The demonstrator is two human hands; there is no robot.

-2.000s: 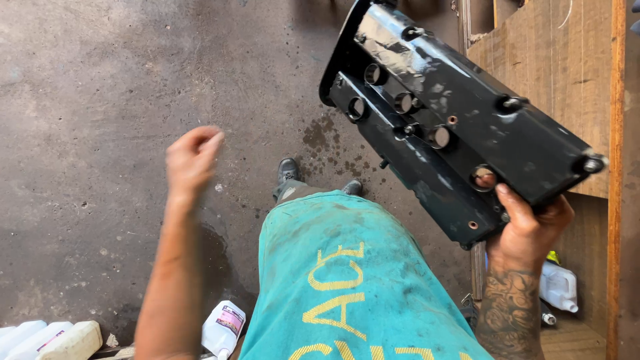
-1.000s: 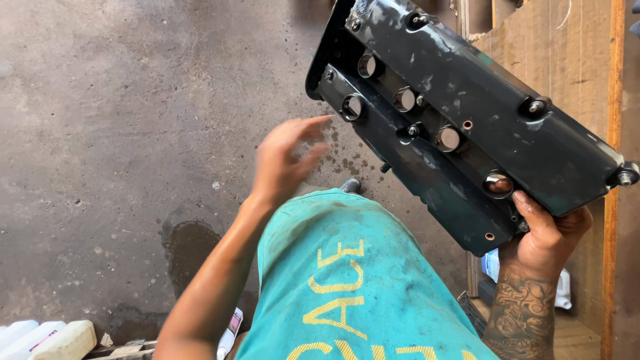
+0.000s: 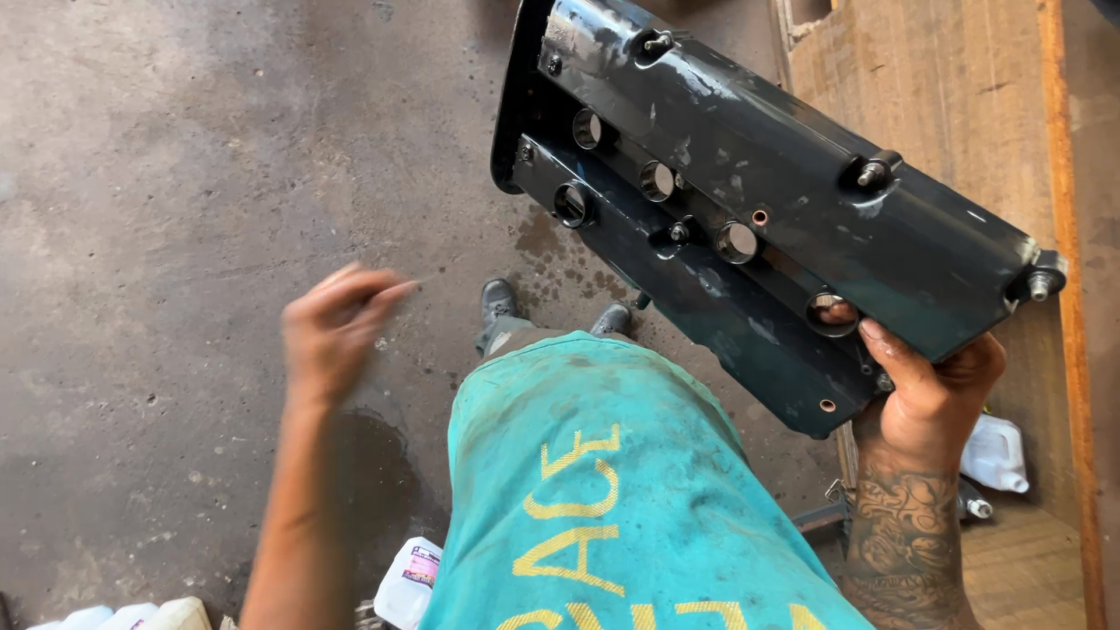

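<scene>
My right hand (image 3: 927, 394) grips the lower right end of a black engine valve cover (image 3: 770, 201), with the thumb on top and a fingertip showing through one of its round holes. The cover is tilted, its far end up and to the left. Several round openings run along its middle channel, and bolts stand in its edges. White smears mark its glossy surface. My left hand (image 3: 337, 328) is blurred, in the air left of the cover and apart from it; its fingers look curled together, and nothing clear shows in them.
A wooden board (image 3: 945, 96) with an orange-brown edge stands at the right. A white plastic bottle (image 3: 996, 455) lies on wood below it. Another labelled plastic bottle (image 3: 409, 582) and several pale containers (image 3: 171, 615) are at the bottom left. Wet patches mark the concrete floor (image 3: 192, 219).
My left hand came in toward the cover's left end a second ago and is now back to the left, away from it. My right hand has kept its hold on the cover.
</scene>
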